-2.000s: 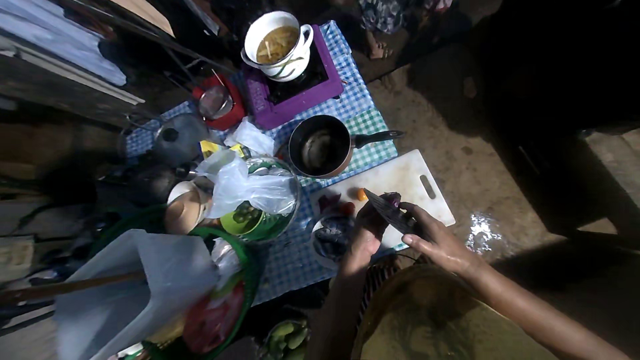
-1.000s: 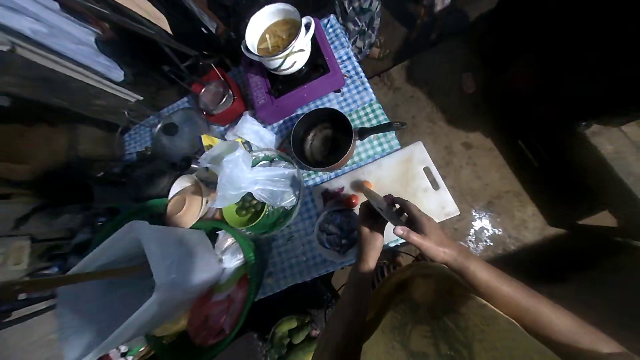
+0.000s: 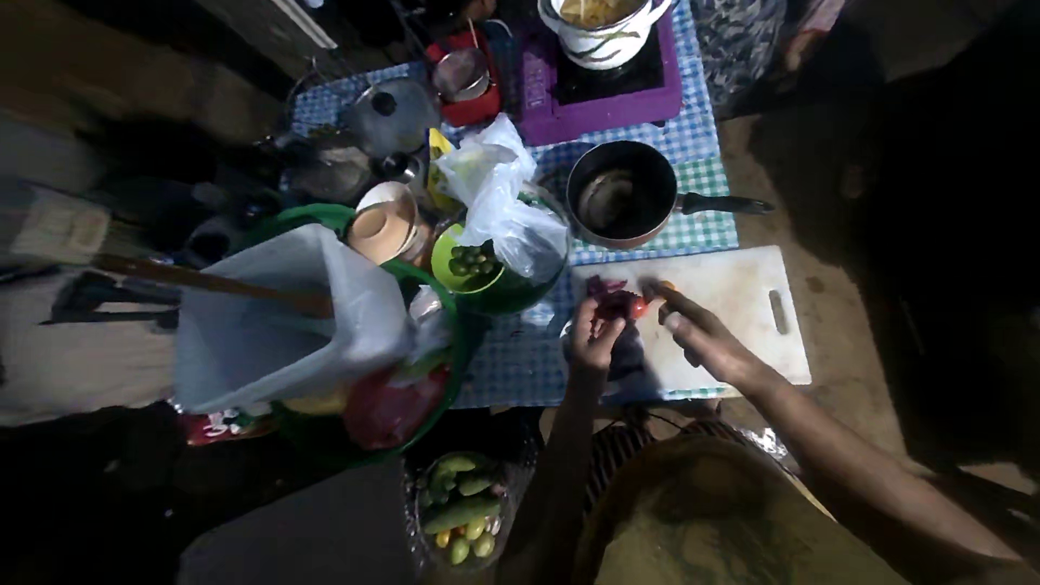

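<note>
My left hand [image 3: 597, 335] has its fingers curled round a dark purple vegetable piece [image 3: 615, 305] over the left part of a white plastic cutting board [image 3: 727, 280]. Close on its right, my right hand [image 3: 705, 335] grips a knife [image 3: 652, 290], whose blade is blurred and partly hidden by the fingers. A red tomato [image 3: 638, 307] lies between the hands, and a small orange piece [image 3: 668, 286] is just beyond the knife. Purple scraps [image 3: 603, 284] rest at the board's upper left corner. Below my left hand is a bowl of dark pieces [image 3: 626, 353], mostly in shadow.
A black saucepan [image 3: 621, 195] stands beyond the board, its handle pointing right. Farther back, a white pot [image 3: 605, 41] sits on a purple stove [image 3: 561, 118]. Left are a plastic bag [image 3: 504, 203], a green bowl of small green fruits [image 3: 455, 272] and a grey bin [image 3: 366, 305]. Someone stands at the upper right.
My left hand has moved left, away from my right hand, to the purple pieces at the board's left end. The view has shifted.
</note>
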